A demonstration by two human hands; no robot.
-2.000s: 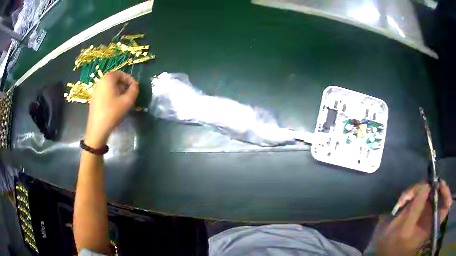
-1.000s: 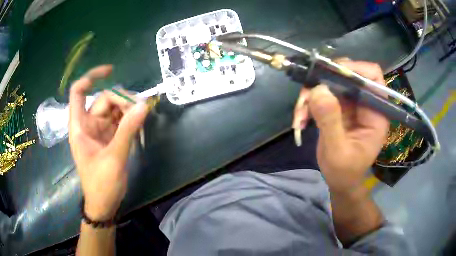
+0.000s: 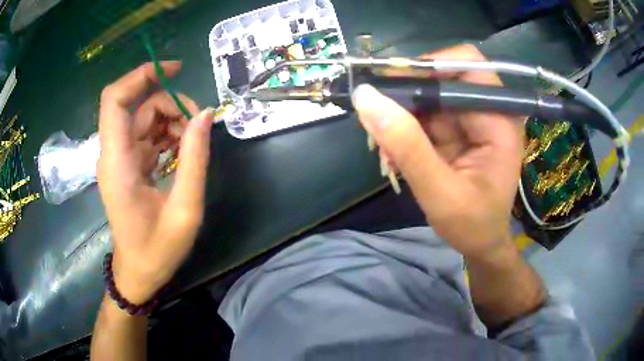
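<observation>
The white socket housing (image 3: pixel 282 116) lies open on the dark green mat, with a small green circuit board (image 3: pixel 311 51) inside. My right hand (image 3: pixel 445 155) grips the soldering iron (image 3: pixel 480 99), its metal tip over the lower left part of the housing. My left hand (image 3: pixel 155 169) is at the housing's left edge and pinches a brass contact strip (image 3: pixel 222 111) between thumb and finger. A green wire (image 3: pixel 164 81) rises from these fingers towards a blurred second gold strip (image 3: pixel 130 25). The bagged power cord (image 3: pixel 67 168) is partly hidden behind my left hand.
A pile of brass strips with green wires (image 3: pixel 10 190) lies at the far left. A dark crate of gold and green strips (image 3: pixel 565 176) is on the floor at the right. The iron's pale tube and cable loop at the right. The mat's front edge (image 3: pixel 311 224) runs before my lap.
The iron's tip has moved left and down, from the circuit board to the housing's lower left. My left fingers have come to the housing's edge with the strip. The housing appears slightly further left.
</observation>
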